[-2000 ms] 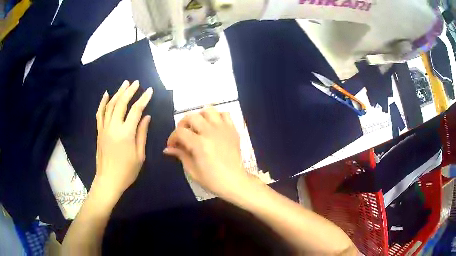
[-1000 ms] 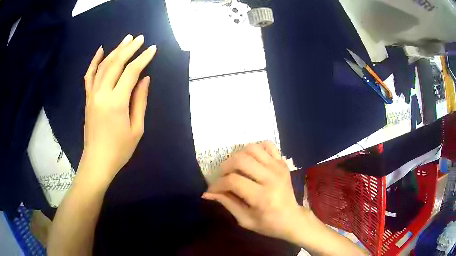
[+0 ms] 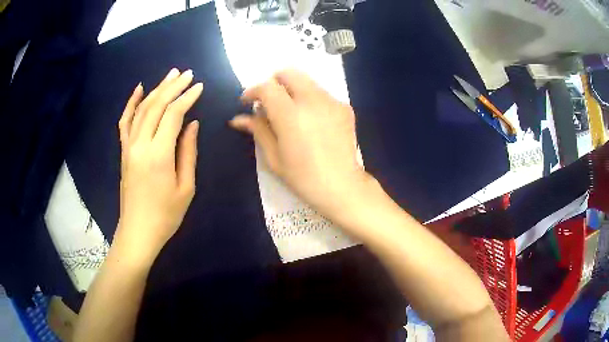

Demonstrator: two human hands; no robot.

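A dark navy fabric panel (image 3: 207, 200) lies on the white table and runs down over my lap. My left hand (image 3: 157, 157) lies flat on it, fingers spread and holding nothing. My right hand (image 3: 304, 133) is over the white table strip, its fingers curled and blurred at the panel's right edge, thumb below them. A small pale spot shows between its fingertips; I cannot tell if it is held. Another dark panel (image 3: 407, 120) lies to the right, with orange and blue thread snips (image 3: 485, 108) on it.
The white sewing machine head (image 3: 521, 27) crosses the upper right, and its needle area is cut off at the top. Dark scraps (image 3: 527, 100) lie at the table's right end. A red basket (image 3: 497, 267) with dark cloth stands lower right. A blue basket (image 3: 37, 314) shows lower left.
My right hand has moved up and left from the table's printed front edge to the left panel's right edge. My left hand stays flat on the panel. The view has shifted slightly.
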